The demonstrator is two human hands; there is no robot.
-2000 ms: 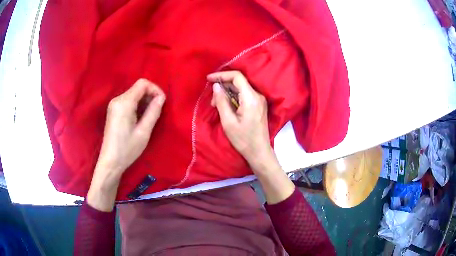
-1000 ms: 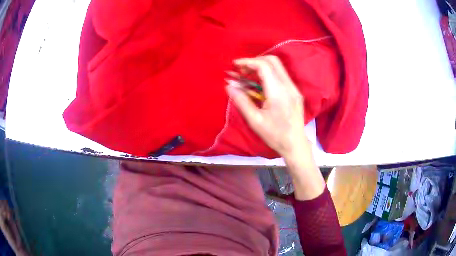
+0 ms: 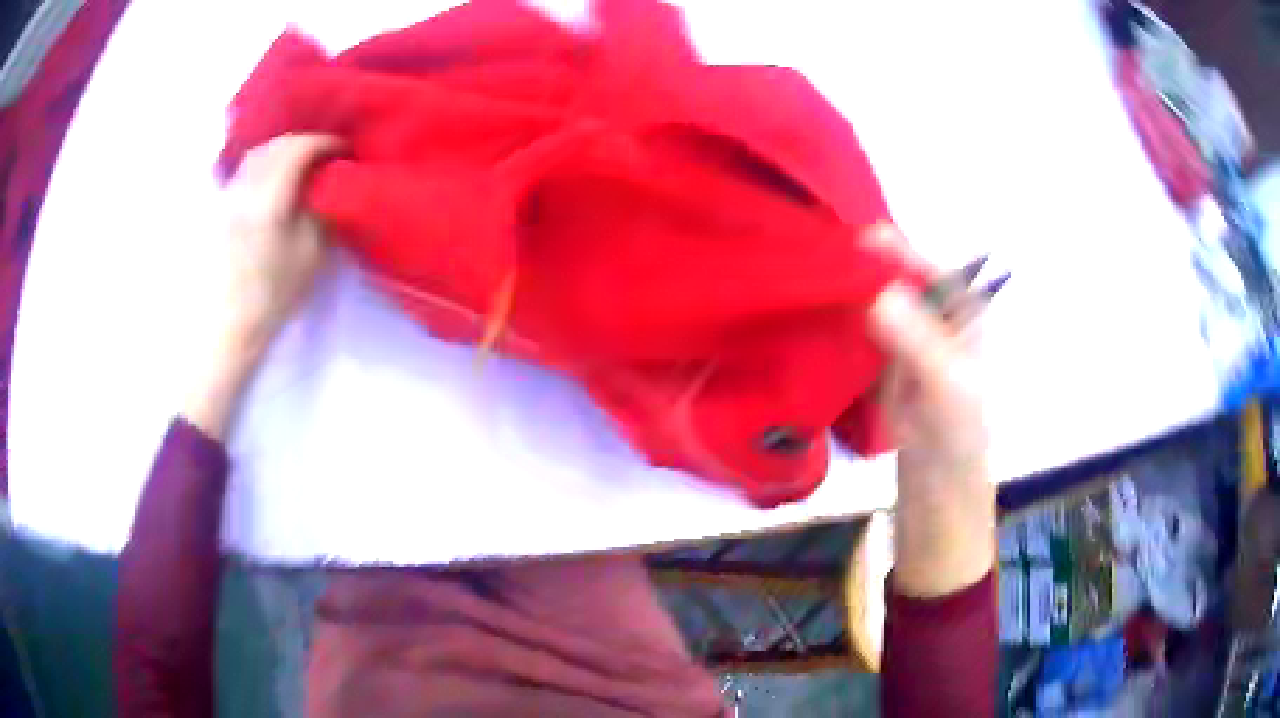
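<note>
The red jacket (image 3: 632, 267) is bunched and blurred over the white table, lifted between my two hands. My left hand (image 3: 278, 197) grips its left edge. My right hand (image 3: 920, 330) grips its right side and also holds the thread snips (image 3: 971, 285), whose blades point up and right, away from the cloth. A small dark patch (image 3: 785, 441), possibly the label, shows near the lower edge of the cloth. A thin yellowish strip (image 3: 498, 312) hangs at the middle of the jacket. The fingertips of both hands are partly hidden or blurred.
The white table (image 3: 407, 477) curves around the jacket. Below its right edge are a round wooden stool (image 3: 873, 589), partly hidden by my right arm, and a green-and-white box (image 3: 1039, 575) beside pale and blue bags (image 3: 1081, 676). Red cloth (image 3: 1162, 124) lies beyond the table at upper right.
The jacket, spread flat before, is now gathered and lifted, with table surface showing below it. My left hand, out of view one second ago, now grips it. My right hand has moved right and holds cloth.
</note>
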